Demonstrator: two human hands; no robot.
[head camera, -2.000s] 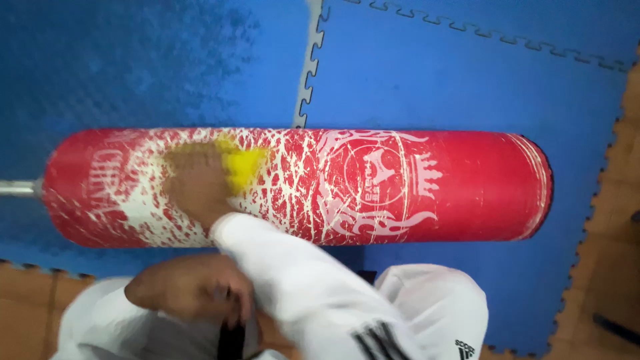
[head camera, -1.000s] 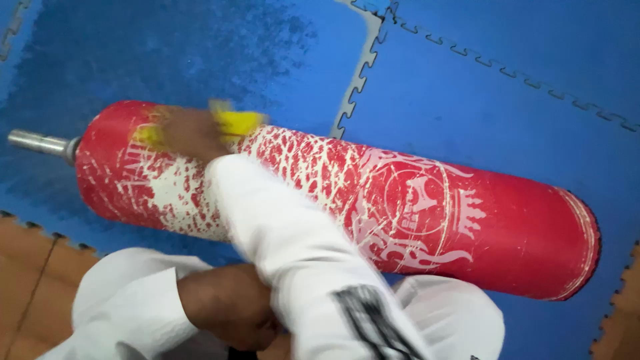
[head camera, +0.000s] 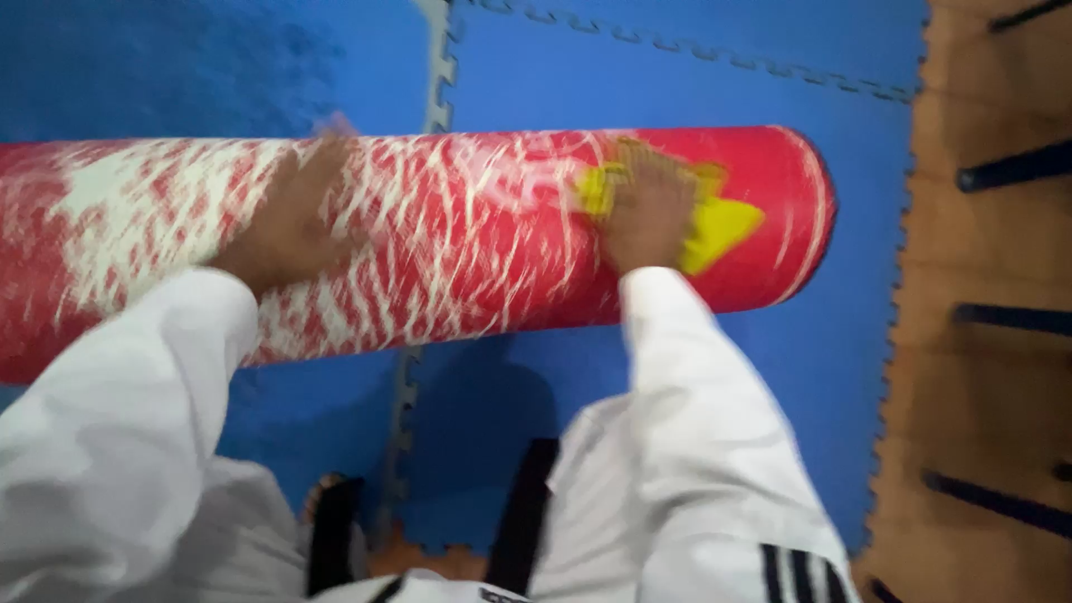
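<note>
A red cylindrical punching bag (head camera: 536, 285) with worn, whitish cracked patches lies across the view on blue mats. My right hand (head camera: 649, 205) presses a yellow cloth (head camera: 724, 226) against the bag near its rounded right end; the cloth sticks out on both sides of the fingers. My left hand (head camera: 301, 213) rests on the cracked surface left of the middle, fingers spread and blurred, with nothing seen in it. The bag's left end lies outside the view.
Blue interlocking foam mats (head camera: 712, 92) lie under the bag, with a toothed edge at the right. Beyond it is a brown tiled floor (head camera: 946, 268) with several dark legs or bars (head camera: 1013, 318). A black belt (head camera: 523, 511) hangs between my white-trousered legs.
My right hand has moved with the yellow cloth from the bag's left part to near its right end. My left hand has come from my lap onto the bag, whose worn surface shows differently.
</note>
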